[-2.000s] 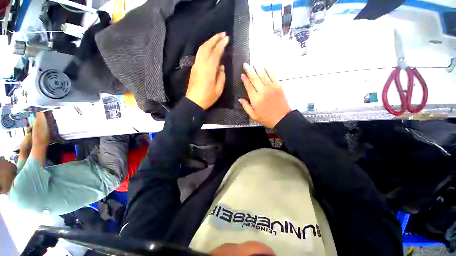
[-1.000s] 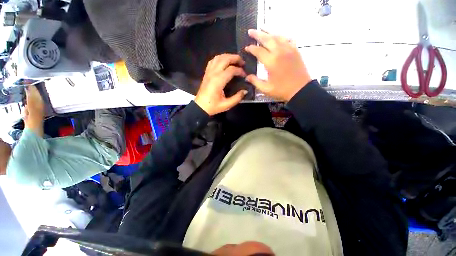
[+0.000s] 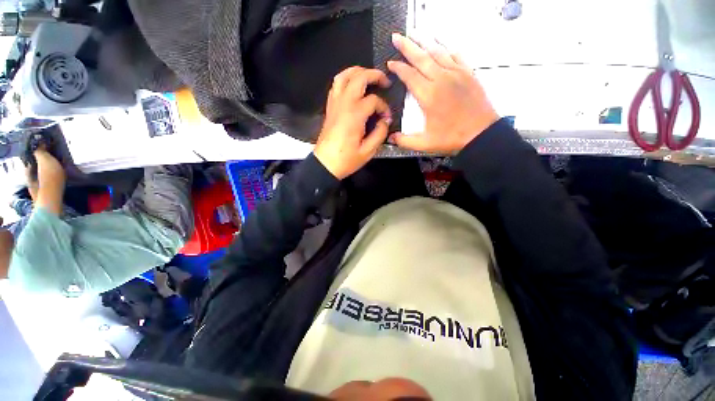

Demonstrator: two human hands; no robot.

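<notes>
A dark garment piece (image 3: pixel 306 70) lies on the white table, black inner side up, with ribbed grey-brown fabric (image 3: pixel 184 47) heaped at its left. A textured strip (image 3: pixel 388 31) runs along its right edge. My left hand (image 3: pixel 354 121) has bent fingers and pinches the strip's near end at the table's front edge. My right hand (image 3: pixel 443 98) lies flat, fingers spread, its fingertips on the strip's right edge. The fabric under my left fingertips is partly hidden.
Red-handled scissors (image 3: pixel 665 106) lie on the white table (image 3: pixel 549 94) at the right. A grey housing with a round vent (image 3: pixel 63 74) stands at the far left. A person in light green (image 3: pixel 94 247) sits at left by a red stool (image 3: pixel 208 219). Dark garments (image 3: pixel 627 211) hang below right.
The view has shifted, so table and scissors sit higher and further right. My left hand has moved from flat on the black fabric to the strip's near end. My right hand stays at the strip.
</notes>
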